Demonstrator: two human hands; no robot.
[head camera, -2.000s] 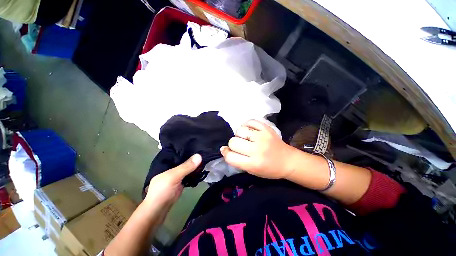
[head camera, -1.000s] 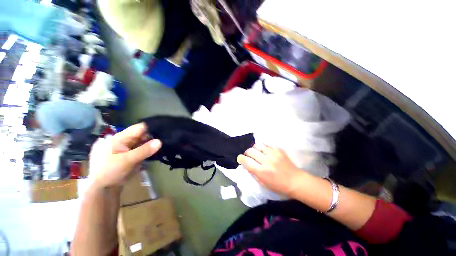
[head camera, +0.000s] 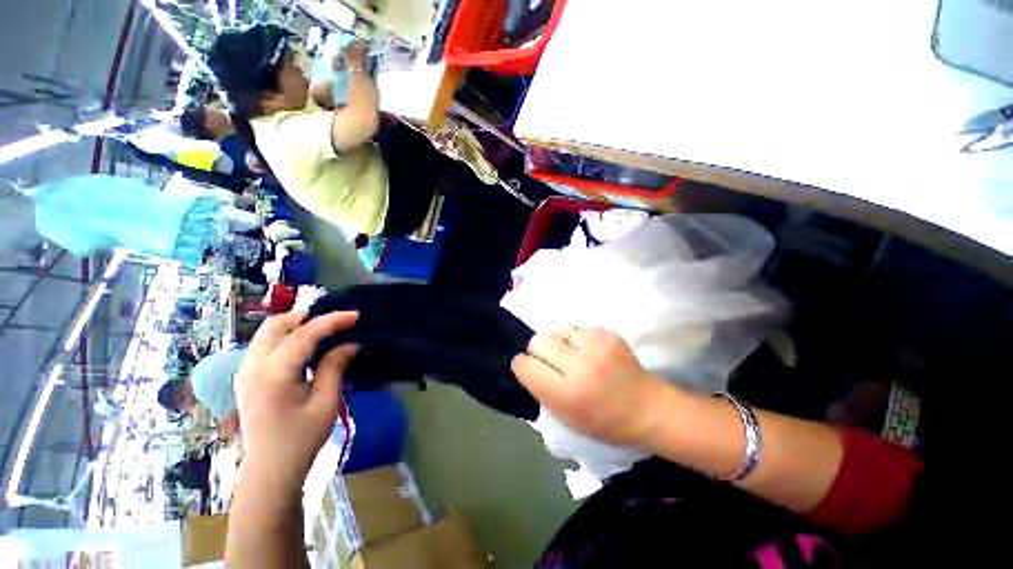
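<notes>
The black fabric part (head camera: 433, 333) is stretched between my two hands in the middle of the view. My left hand (head camera: 294, 372) grips its left end between thumb and fingers. My right hand (head camera: 583, 383) pinches its right end, beside the white cloth. The white fabric part (head camera: 667, 295) is a large sheer heap behind and to the right of the black part. It hangs over a red bin (head camera: 541, 233), of which only a piece of the rim shows. The cloth between my fingertips is hidden.
A white table (head camera: 755, 100) with a wooden edge spans the upper right, with thread snips (head camera: 986, 130) near its right side. A red-orange basket (head camera: 480, 33) is at the top. A person in a yellow shirt (head camera: 322, 161) works beyond. Cardboard boxes (head camera: 372, 511) stand below left.
The view has tilted up and left, showing the factory floor and the person in yellow. The black part, bunched low over the white cloth two seconds ago, is now spread between my hands. Both hands keep hold.
</notes>
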